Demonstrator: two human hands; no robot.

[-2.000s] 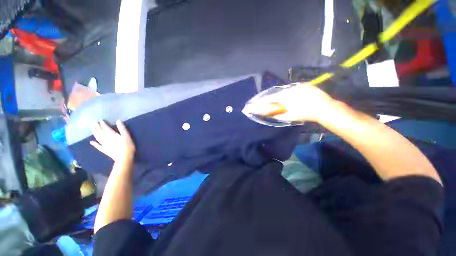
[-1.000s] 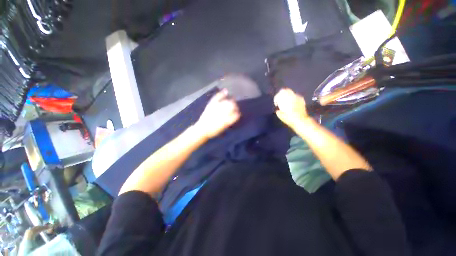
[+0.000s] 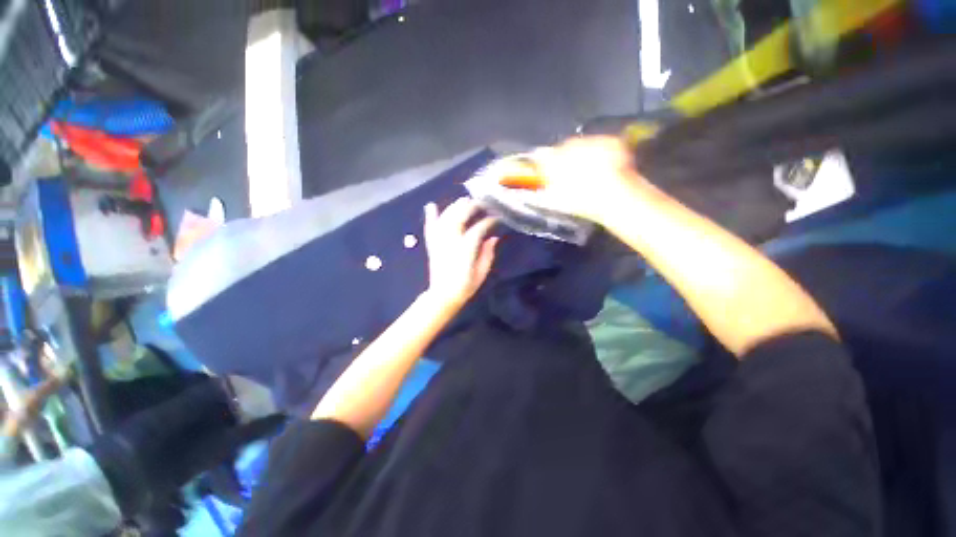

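Observation:
A navy garment (image 3: 304,299) lies over the padded light-grey pressing arm (image 3: 225,257), with two pale round buttons showing on it. My right hand (image 3: 587,178) is closed on the orange handle of the steam iron (image 3: 535,210), whose pointed tip faces left over the right part of the garment. My left hand (image 3: 459,246) rests on the garment just left of the iron, fingers apart and pointing up. Whether its fingers pinch any cloth cannot be seen.
The black table (image 3: 419,94) lies beyond the arm, with a white strip (image 3: 273,126) across it. A yellow hose (image 3: 755,68) runs to the upper right. A white card (image 3: 823,187) lies at the right. A person's arm (image 3: 37,399) shows at the far left.
One second ago the iron was parked at the right and both hands were at the cloth. Now my right hand holds the iron on the garment, and my left hand's fingers have spread.

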